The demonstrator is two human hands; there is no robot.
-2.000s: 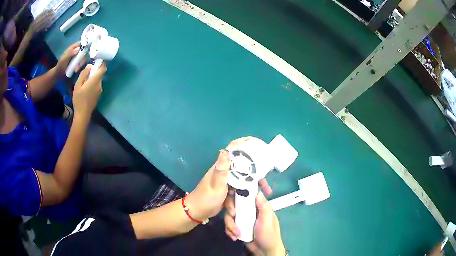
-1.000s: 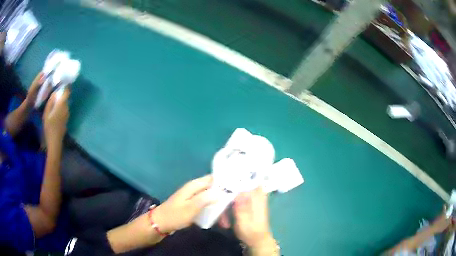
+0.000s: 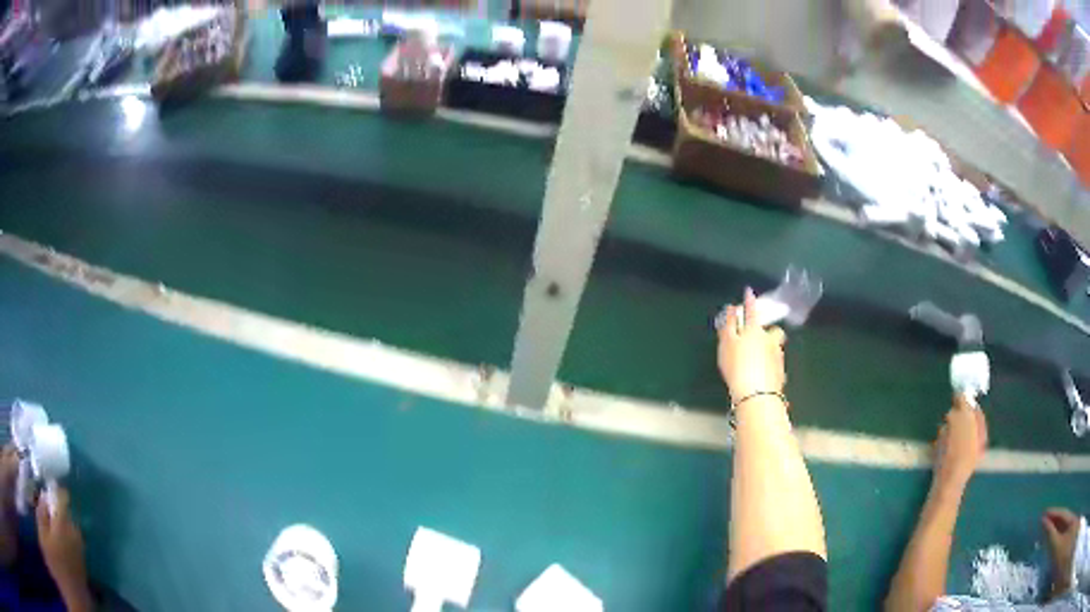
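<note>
My right hand (image 3: 753,354) reaches over the dark green conveyor belt with its fingers closed around a white handheld fan (image 3: 772,311); the fan's head is blurred. My left hand is out of the picture. Three white fans show at the bottom edge over the green worktop: one with its round grille facing up (image 3: 301,568), one with a square-looking head and its handle cut off (image 3: 442,565), and one mostly cut off (image 3: 559,593).
An upright metal post (image 3: 574,227) stands on the pale rail (image 3: 359,349). Another person's hand (image 3: 960,436) holds a fan at the right. A neighbour's hands hold fans at the far left. Beyond the belt are parts boxes (image 3: 747,167) and a pile of loose white parts (image 3: 908,179).
The view has swung up and right. My right hand has left the fans in front of me and reached out to a fan over the belt. My left hand has gone out of view.
</note>
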